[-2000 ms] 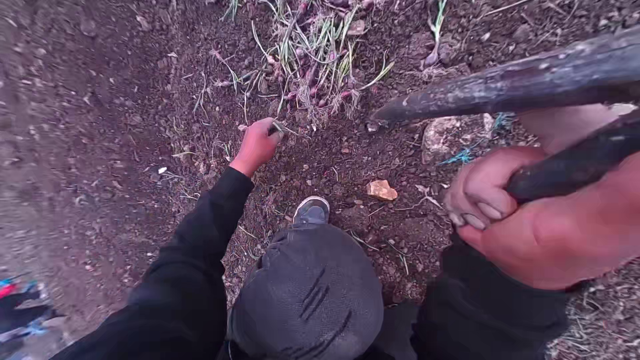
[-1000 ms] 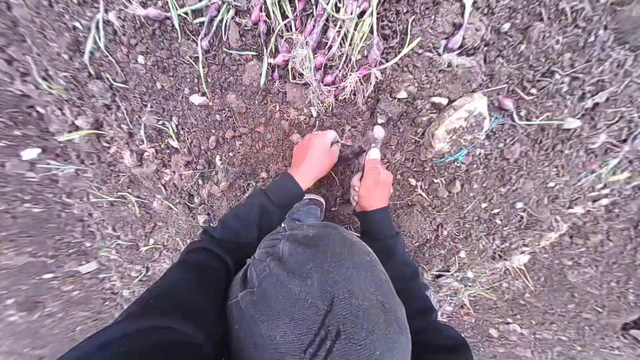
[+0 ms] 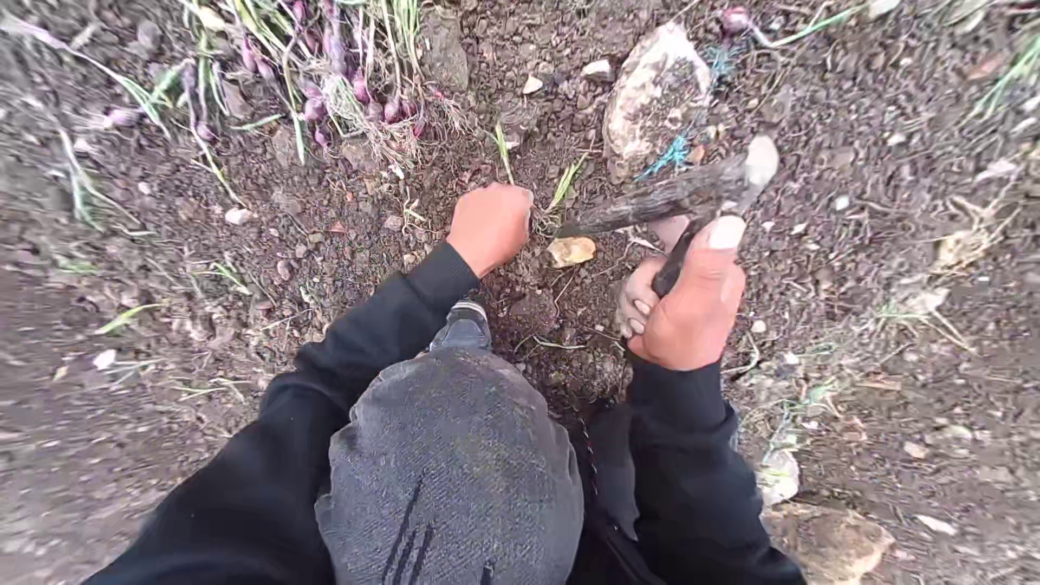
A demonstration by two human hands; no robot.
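My right hand [image 3: 691,305] is closed around the dark handle of a hand tool with a wooden arm [image 3: 658,199], likely a small hoe. Its tapered end points left, just above an orange-tan stone [image 3: 571,251]. My left hand [image 3: 491,227] rests low at the soil left of that stone, fingers curled under and hidden; whether it holds anything cannot be seen. Small green shoots [image 3: 566,185] stand in the soil beside it. Pulled red onions [image 3: 357,89] with green tops and roots lie in a heap at the upper left.
A large pale rock [image 3: 656,97] with blue-green strands [image 3: 673,154] lies above the tool. One loose onion [image 3: 735,20] is at the top right. My shoe [image 3: 461,325] and bent knee [image 3: 463,463] are below my hands. A brown rock [image 3: 829,536] lies at the lower right.
My hands were close together a second ago and are now apart, the right one farther right with the tool raised across the soil. The orange-tan stone is visible again.
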